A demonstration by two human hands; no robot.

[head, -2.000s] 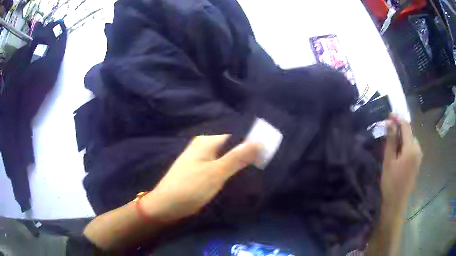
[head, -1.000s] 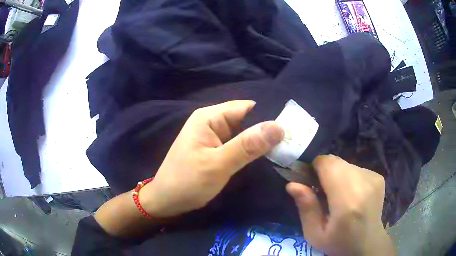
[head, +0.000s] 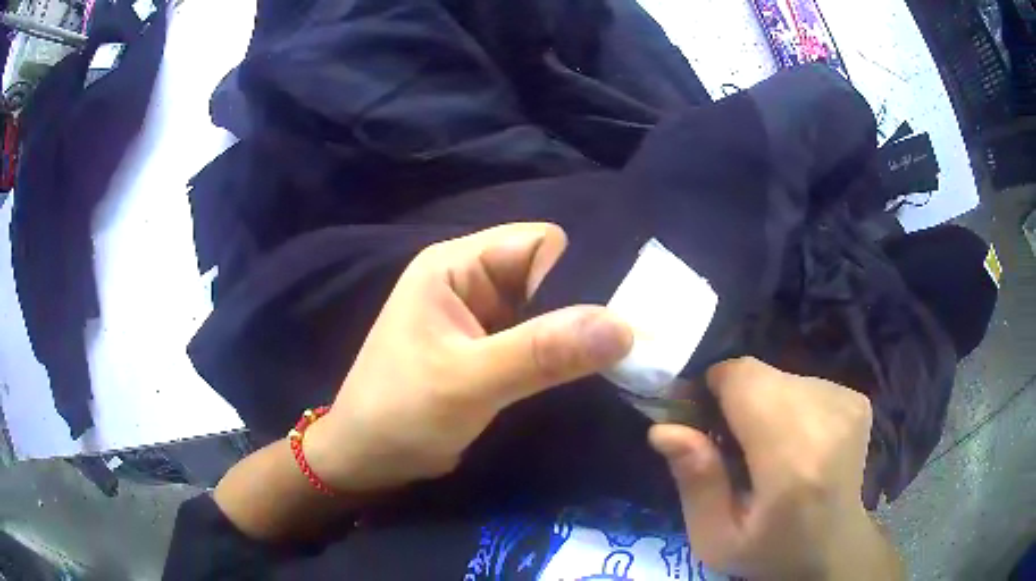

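A dark garment (head: 443, 204) lies heaped over the table front and my lap. A white label (head: 665, 306) lies on its dark cloth near the middle of the view. My left hand (head: 454, 352) has its thumb pressed on the label's left edge; its other fingers are curled at the cloth. My right hand (head: 784, 465) is closed around thread snips (head: 670, 409), whose blades point left at the label's lower edge. The snips' handles are mostly hidden in my right hand.
Another dark garment (head: 85, 204) lies at the left of the white table (head: 170, 148). A smartphone (head: 798, 32) lies at the top right, and a black hang tag (head: 910, 166) near the right edge. A dark rounded item (head: 949, 289) with a yellow sticker is at the right.
My right hand has come in from the table's right side to the label, now with snips visible. Over the last second both hands have stayed almost in place, and the snips have tilted slightly.
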